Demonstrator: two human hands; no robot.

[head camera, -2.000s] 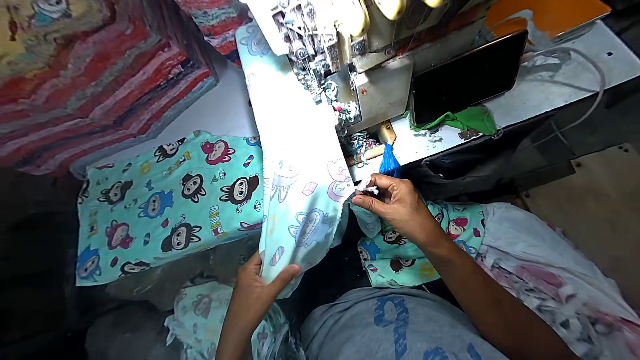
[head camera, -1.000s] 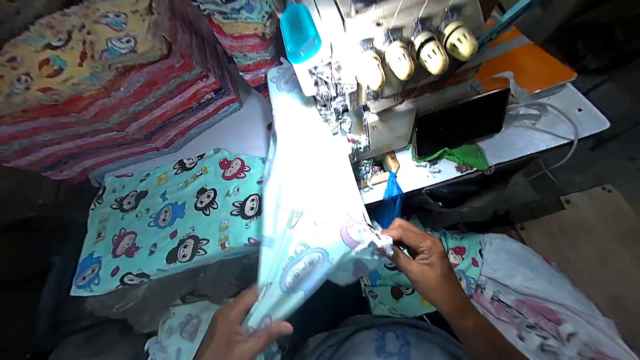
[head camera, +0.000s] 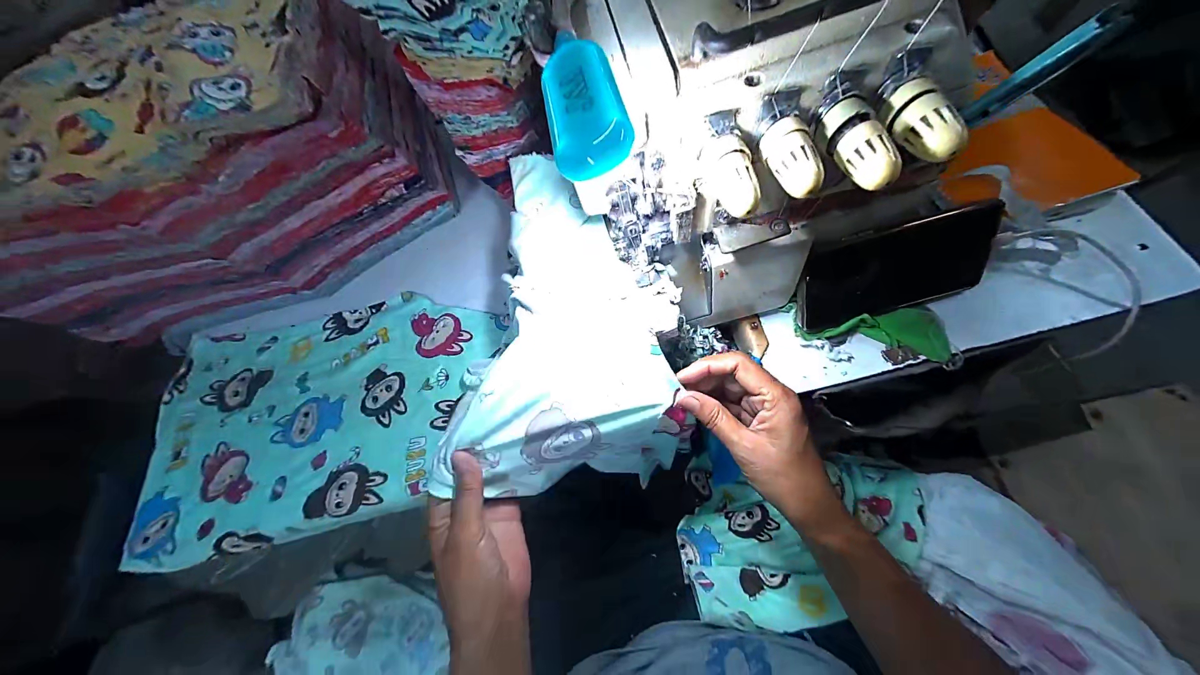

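An overlock sewing machine [head camera: 750,272] with several cream tension dials stands at the top centre under a bright light. Pale mint printed fabric [head camera: 600,375] runs from beside its needle area down towards me, its wrong side up. My left hand [head camera: 483,553] holds the lower left corner, thumb on top and fingers underneath. At the fabric's right edge, just below the machine, my right hand [head camera: 750,422] pinches it between thumb and fingertips. A separate mint cartoon-print piece [head camera: 319,431] lies flat on the left. The presser foot area is partly lost in glare.
Tall stacks of folded fabric [head camera: 216,206] stand at the upper left. A blue plastic part [head camera: 589,108] sits on the machine. To the right are a dark phone [head camera: 900,267], a green cloth [head camera: 905,333] and an orange sheet [head camera: 1041,159]. More printed fabric [head camera: 797,562] drapes by my right arm.
The held fabric, earlier a long narrow strip, is now spread wider and shorter between my hands. My left thumb now lies on its lower left corner.
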